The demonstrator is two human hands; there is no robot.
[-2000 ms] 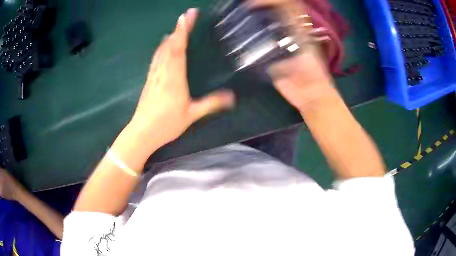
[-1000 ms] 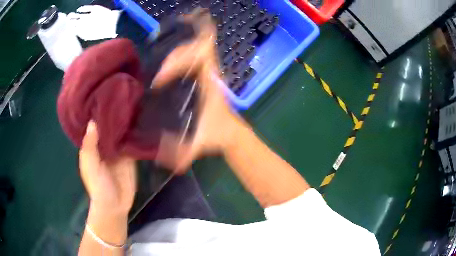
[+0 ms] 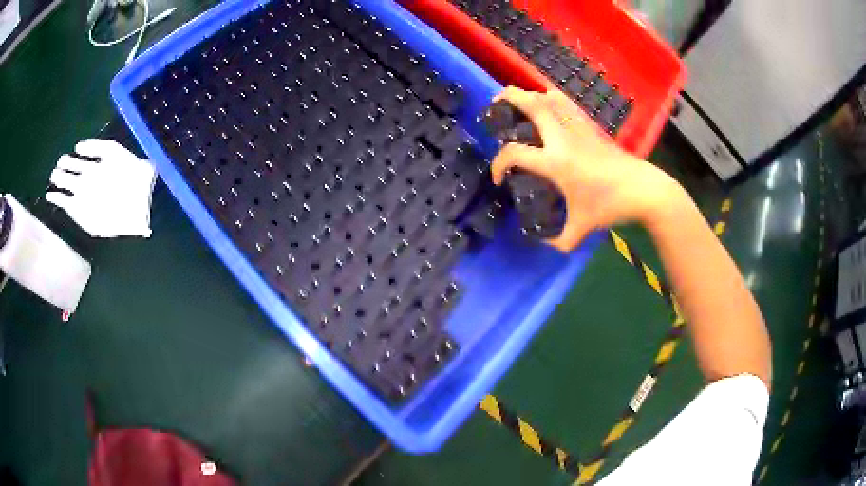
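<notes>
My right hand grips a short row of black power adapters over the right side of the blue bin. The fingers curl around the row's ends. The bin holds many rows of black adapters, pins up, and bare blue floor shows at its lower right. The dark red cloth lies at the bottom left edge, partly cut off. My left hand is out of the picture.
A red bin with adapters stands beyond the blue bin. A white glove and a white bottle lie at the left. A white cable is at the top left. Hazard tape marks the floor at the right.
The view has swung right to the bins. The adapters have moved from above the bench to the blue bin in my right hand. My left hand, earlier on the cloth, has left the picture.
</notes>
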